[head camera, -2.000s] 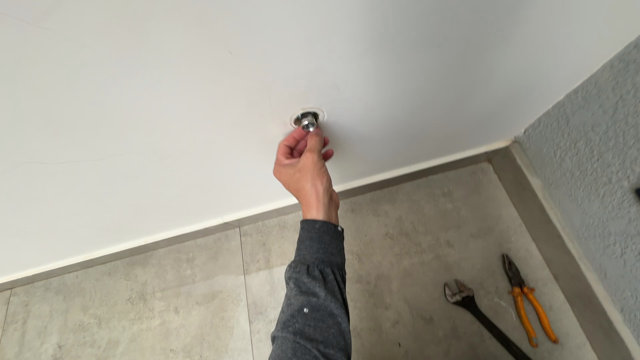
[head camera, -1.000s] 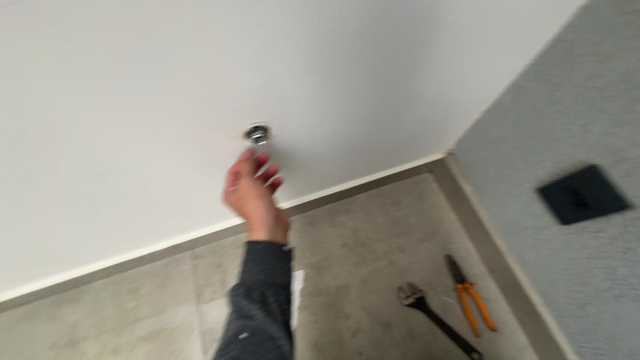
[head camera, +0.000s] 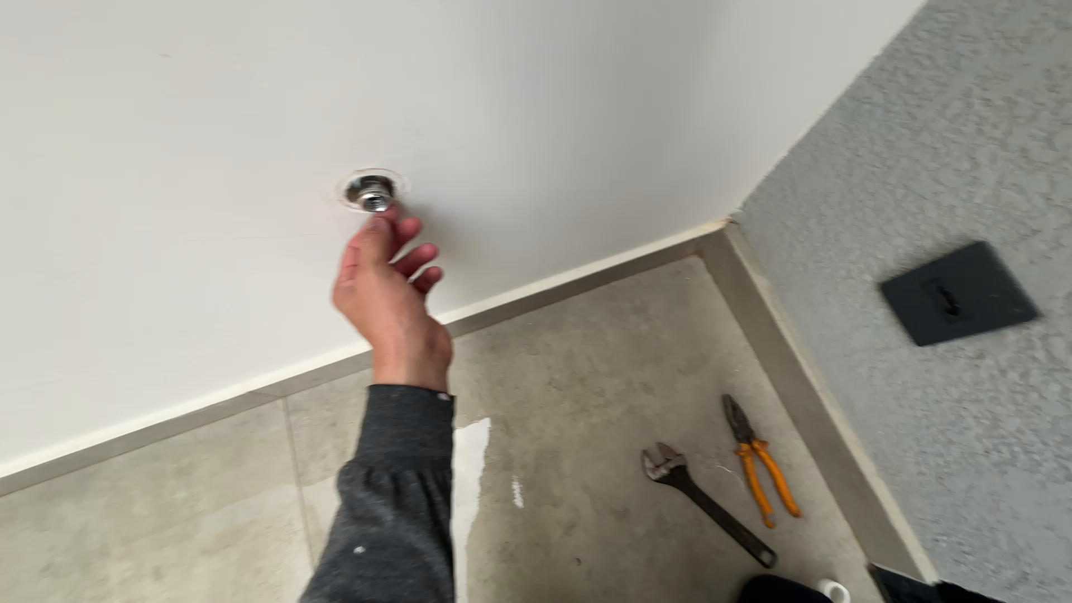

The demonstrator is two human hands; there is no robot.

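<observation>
A shiny threaded metal fitting (head camera: 376, 201) sticks out of a round hole in the white wall. My left hand (head camera: 389, 285), in a dark grey sleeve, reaches up to it from below. Its thumb and a fingertip are at the fitting's lower rim, seemingly pinching it, while the other fingers are loosely curled to the right. The exact contact is partly hidden. My right hand is out of view. An adjustable wrench (head camera: 710, 504) and pliers with orange handles (head camera: 760, 465) lie on the floor at the lower right.
The grey baseboard (head camera: 536, 316) meets the textured grey wall (head camera: 946, 159) in a corner at the right. That wall carries a dark wall plate (head camera: 959, 293). A white ring-shaped thing (head camera: 834, 591) and dark objects show at the bottom edge. A white patch (head camera: 471, 477) marks the tiled floor.
The view has shifted to the right, bringing in the dark wall plate. My left hand stays at the fitting, with its other fingers spread more than two seconds ago.
</observation>
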